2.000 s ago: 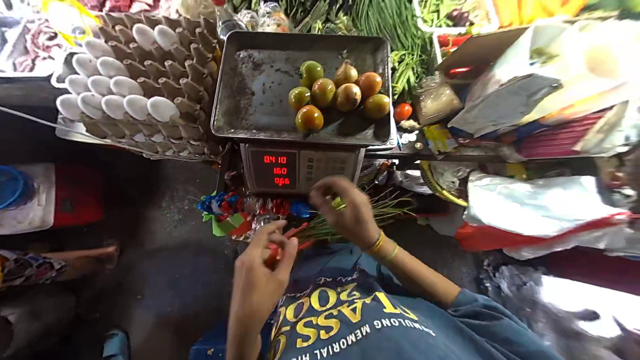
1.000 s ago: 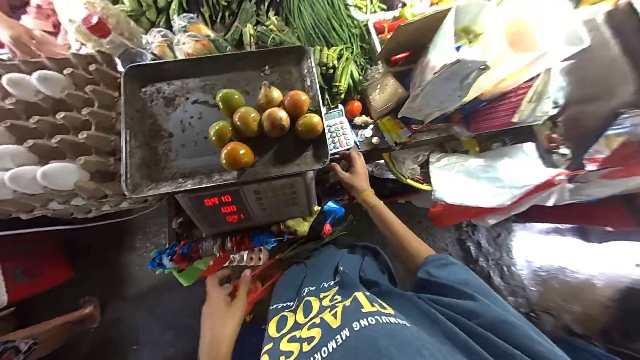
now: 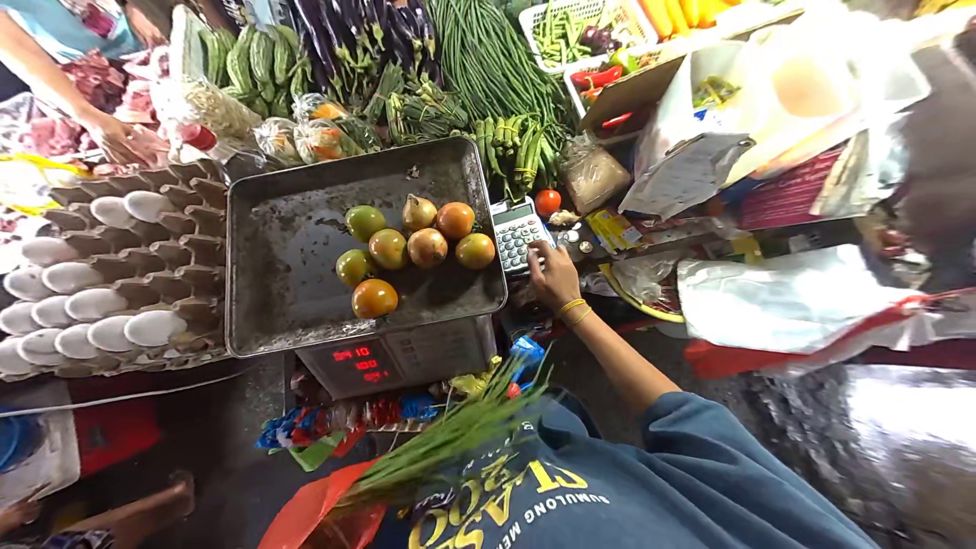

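My right hand point(image 3: 554, 276) rests on the lower right of a calculator point(image 3: 518, 238), fingers on or just over its keys, holding nothing. My left hand is out of view. Beside the calculator, the metal tray point(image 3: 286, 252) of a digital scale point(image 3: 400, 362) holds several green-to-orange tomatoes point(image 3: 374, 298) and onions point(image 3: 427, 248). The red display is lit. A red plastic bag point(image 3: 320, 507) with long thin green leaves point(image 3: 450, 435) sticking out lies against my shirt, below the scale.
Left of the tray stand cardboard egg trays with white eggs point(image 3: 155, 328). Behind it lie eggplants point(image 3: 358, 38), string beans point(image 3: 488, 61) and okra point(image 3: 526, 152). A loose tomato point(image 3: 547, 201) and coins point(image 3: 585, 246) are near the calculator. Another person's hand point(image 3: 126, 141) touches meat at the upper left.
My right hand has moved from in front of the scale to the calculator. My left hand has gone out of view. The red bag with green leaves has come up in front of my shirt.
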